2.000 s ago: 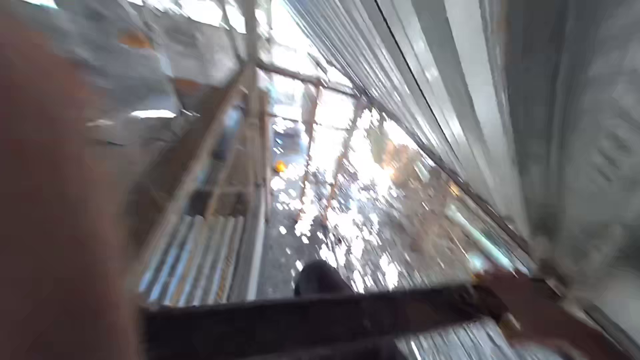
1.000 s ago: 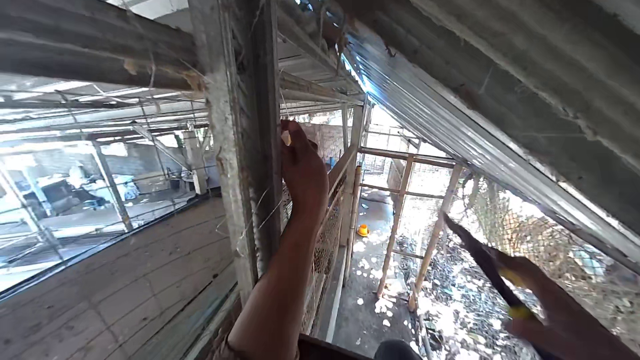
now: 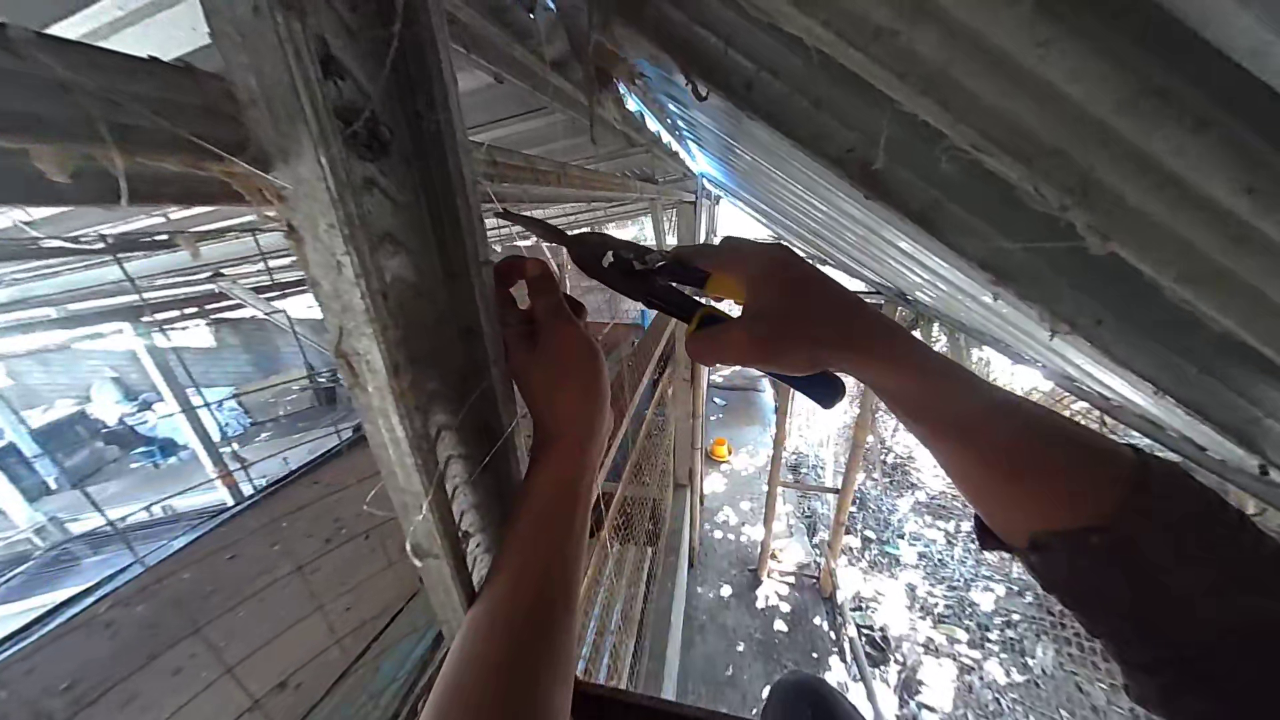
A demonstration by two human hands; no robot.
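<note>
My right hand [image 3: 770, 300] grips long-nose pliers [image 3: 640, 275] with dark, blue and yellow handles. Their tip points left, close to a wooden post [image 3: 400, 260]. Just below the tip, my left hand [image 3: 550, 350] is raised at the right side of the post, thumb and forefinger curled together. Whether something thin is pinched between those fingers cannot be made out. Thin wire or string [image 3: 420, 510] hangs in loops along the lower post.
Corrugated metal roofing [image 3: 960, 200] slopes down on the right. A beam [image 3: 110, 130] meets the post at left. Below are a mesh-sided enclosure [image 3: 640, 540], a bamboo ladder-like frame [image 3: 775, 480], a small orange and yellow container [image 3: 719, 449] and sunlit littered ground [image 3: 940, 600].
The pliers in my right hand have moved from the lower right up and left, close to my left hand. My left hand stays beside the post. The view has swung greatly since the oldest frame.
</note>
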